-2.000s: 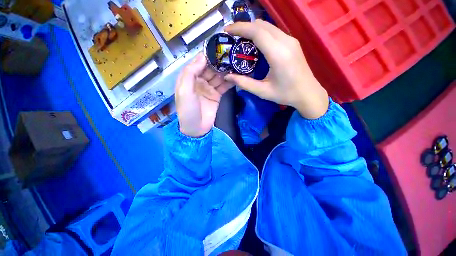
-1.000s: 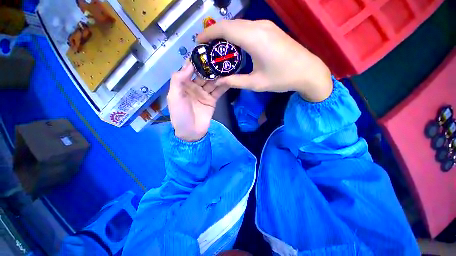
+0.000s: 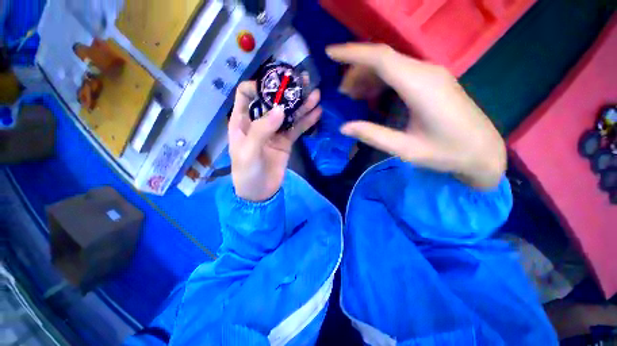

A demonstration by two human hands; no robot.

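A round electronic unit (image 3: pixel 281 88) with a black dial face, white markings and a red bar is held in my left hand (image 3: pixel 260 152), whose thumb and fingers close around its rim. Part of a dark housing shows beneath and to the left of the dial, mostly hidden by my fingers. My right hand (image 3: pixel 433 111) is to the right of the unit, apart from it, with thumb and fingers spread and nothing seen in it.
The white bench machine (image 3: pixel 223 84) with yellow plates (image 3: pixel 128 101) and a red button (image 3: pixel 246 41) is at upper left. A red foam tray (image 3: pixel 433 23) is at the top. More units (image 3: pixel 601 152) lie on the foam mat (image 3: pixel 551 142) at right. A cardboard box (image 3: pixel 95 233) stands lower left.
My right hand has let go of the unit and moved right. My left hand now holds it alone, with the dial turned and covering most of the open housing. The view has shifted.
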